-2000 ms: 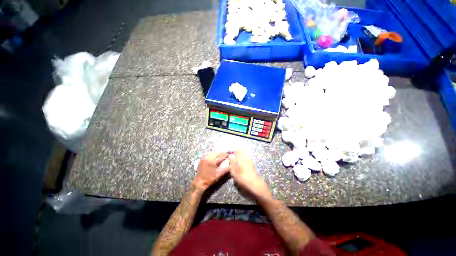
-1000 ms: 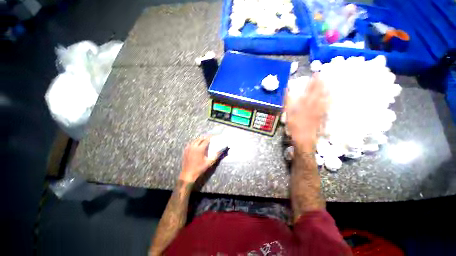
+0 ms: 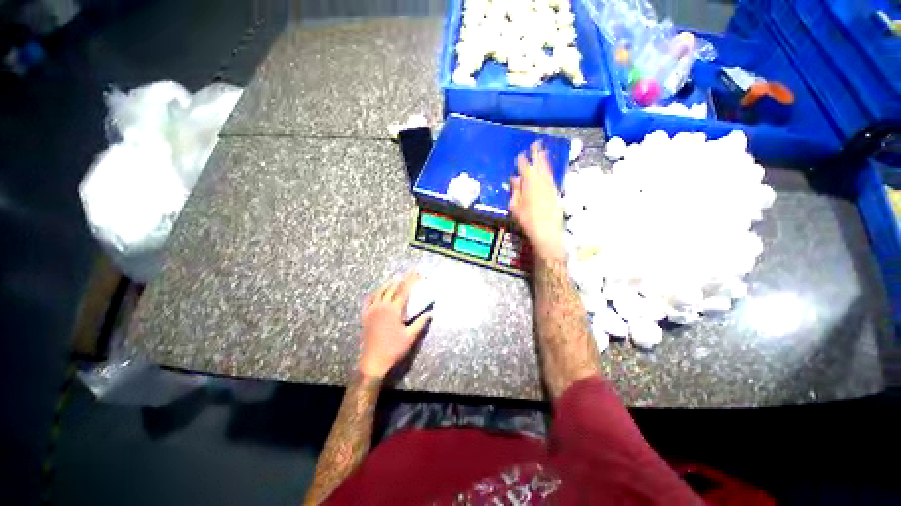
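The digital scale stands on the table, its blue plate above lit green displays. A white clay lump sits near the plate's front left edge. My right hand is over the right part of the plate, fingers pointing away from me; whether it holds a piece is hidden. My left hand rests on the table in front of the scale, its fingers and thumb around a white clay piece. A large pile of white lumps lies right of the scale.
A black phone lies at the scale's left side, with a pale lump at its far end. Behind are a blue tray of cream pieces and a blue bin with a clear bag and orange object. Bulky clear bags are beyond the left edge.
My right hand has moved left from the pile to over the scale plate. A lump now shows at the plate's front left; the one seen earlier at its right is no longer visible.
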